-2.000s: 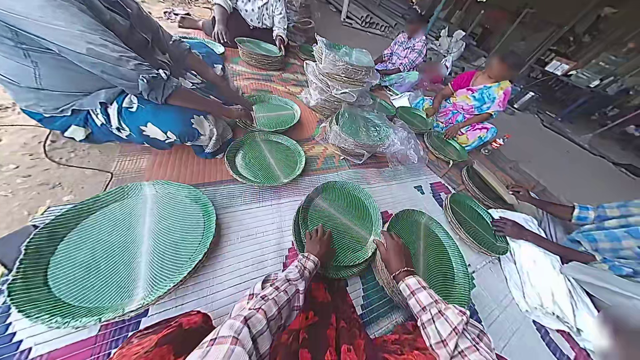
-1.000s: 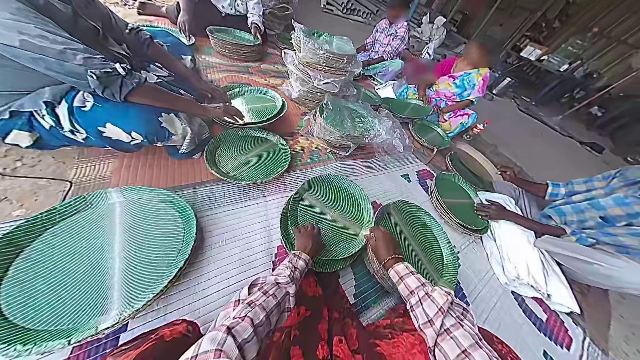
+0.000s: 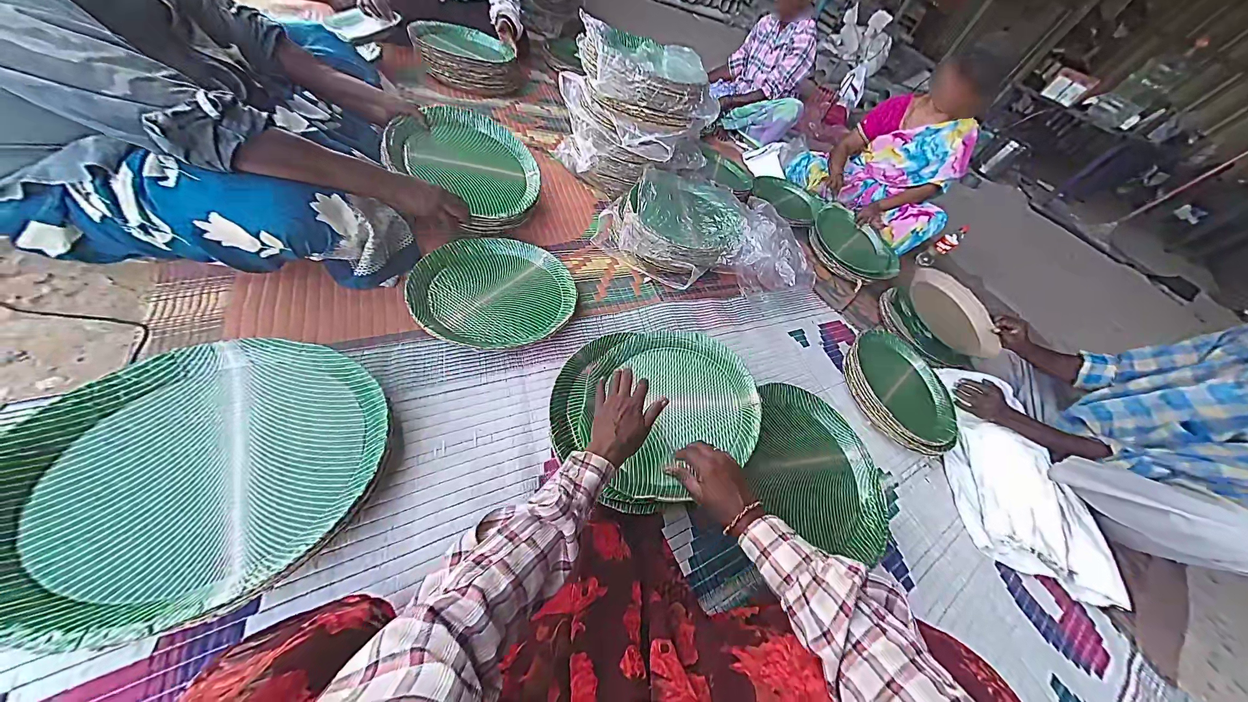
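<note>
Green round leaf-pattern plates (image 3: 697, 400) lie in a small, uneven stack in front of me. My left hand (image 3: 624, 419) rests on the top plate with its fingers spread, palm down. My right hand (image 3: 714, 483) is at the lower right rim of that plate, fingers bent; whether it grips the rim I cannot tell. Under and beside my right wrist lies another green plate (image 3: 814, 473), partly beneath the stack's right edge. A much larger-looking green plate (image 3: 210, 478) lies at the left on the striped mat.
A green plate stack (image 3: 492, 292) lies ahead. Beyond it a person handles plates (image 3: 468, 166). Plastic-wrapped stacks (image 3: 643, 107) stand at the centre back. At the right, a person holds a brown-backed plate (image 3: 954, 312) near a stack (image 3: 902, 390) and white cloth (image 3: 1024, 497).
My left hand has moved from the near rim onto the top plate's face, its fingers now spread. The person at the right has lifted a plate upright.
</note>
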